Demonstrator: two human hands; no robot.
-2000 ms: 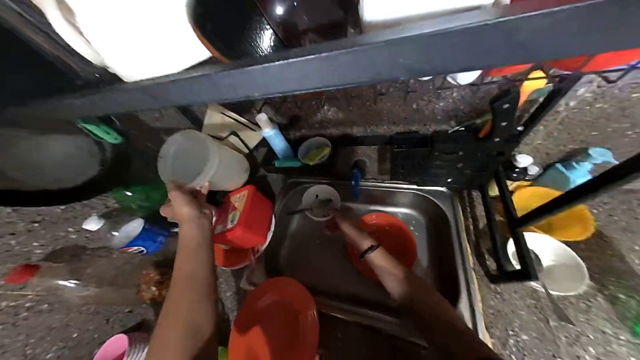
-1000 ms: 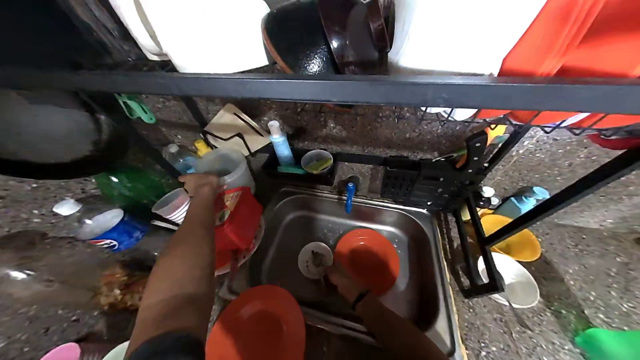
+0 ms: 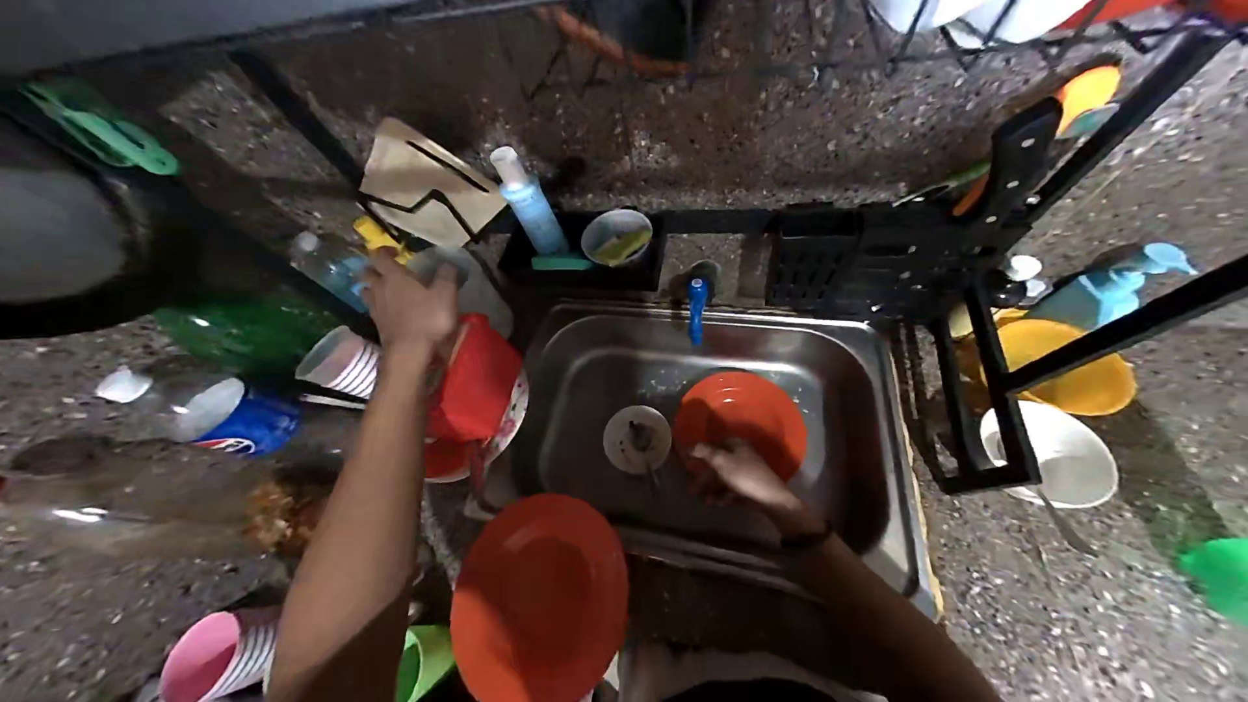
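Observation:
My left hand (image 3: 411, 304) is at a translucent plastic container (image 3: 468, 288) left of the sink; the fingers hide part of its rim, so whether they grip it is unclear. Just below stands a red plastic container (image 3: 480, 382). My right hand (image 3: 741, 473) is over the lower edge of an orange-red bowl (image 3: 743, 419) in the steel sink (image 3: 604, 341); its fingertips are partly in shadow and a grip cannot be made out. Beside that bowl sits a small white cup (image 3: 624, 429) with a utensil in it. A large orange-red plate (image 3: 542, 595) lies at the sink's lower left.
A blue-handled tap (image 3: 698, 302) rises behind the sink. A black caddy (image 3: 585, 276) holds a blue bottle (image 3: 531, 210) and a tub. Black rack posts and a knife (image 3: 1014, 161) stand right. Stacked cups (image 3: 346, 366) and a Pepsi bottle (image 3: 249, 419) lie left; a white bowl (image 3: 1058, 458) sits right.
My right hand has moved from the small white cup to the orange-red bowl. My left hand stays by the translucent container. The view has shifted.

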